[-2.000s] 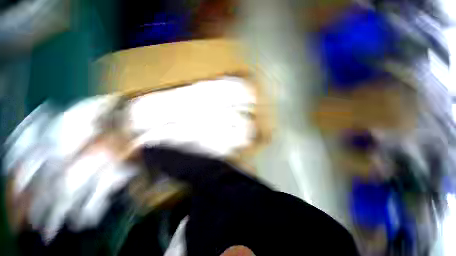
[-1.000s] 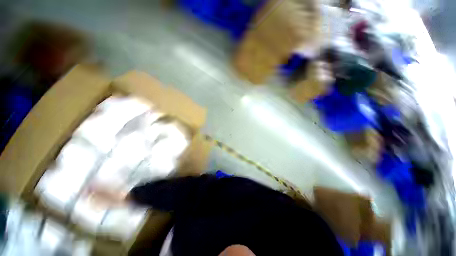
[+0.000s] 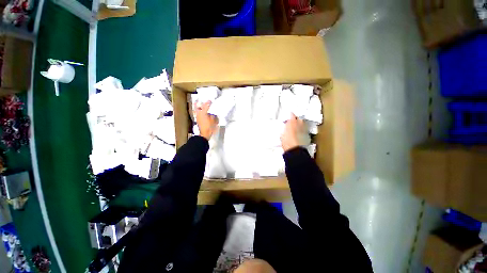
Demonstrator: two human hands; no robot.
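Observation:
A large open cardboard carton (image 3: 251, 58) stands in front of me, filled with rows of white plastic housings (image 3: 243, 144). My left hand (image 3: 206, 121) is inside the carton at its left side, with its fingers on a white housing (image 3: 208, 94) near the back left corner. My right hand (image 3: 291, 133) is inside at the right, with its fingertips at the white housings there. It is slightly blurred, and I cannot tell whether it grips one.
White housings are heaped on the green bench (image 3: 136, 34) left of the carton. Black cables (image 3: 120, 181) lie below the heap. A white unit with arms (image 3: 61, 72) is on the green conveyor (image 3: 64, 133). Blue bins (image 3: 464, 66) and cartons (image 3: 446, 173) stand at right.
The view has swung back to centre on the carton and is sharper. Both hands now show inside it; earlier one blurred hand was seen over the housings.

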